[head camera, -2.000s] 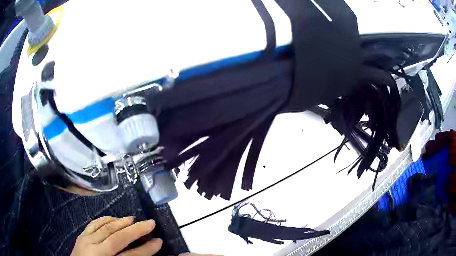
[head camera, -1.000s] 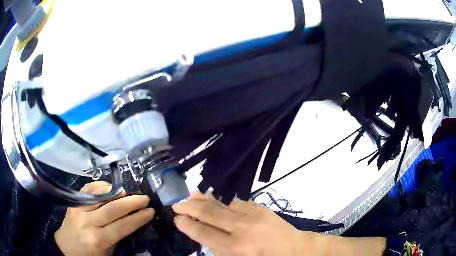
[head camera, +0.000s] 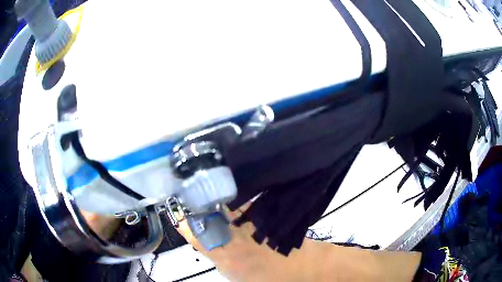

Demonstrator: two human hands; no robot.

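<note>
The white sewing machine head (head camera: 209, 66) with a blue stripe fills most of the head view and hides the needle area. My right hand (head camera: 242, 248) reaches in from the right under the tension dial (head camera: 206, 187) and the grey-blue cylinder (head camera: 212, 230); its fingers are hidden. Skin that looks like my left hand (head camera: 99, 223) shows behind the curved metal guard (head camera: 63, 212), mostly covered. Dark cloth (head camera: 60, 256) lies below the guard, its check hardly visible. Whether either hand grips it cannot be seen.
Black ribbons (head camera: 308, 182) hang from a black wide band (head camera: 413, 71) around the machine arm, over my right hand. Scissors (head camera: 429, 165) lie partly under the right-hand strips. The white table (head camera: 360, 184) has a ruled strip along its curved edge.
My right hand has moved left under the machine head. My left hand, clear below the guard before, is now mostly hidden. The view has shifted, and white table shows at the bottom, left of my right hand.
</note>
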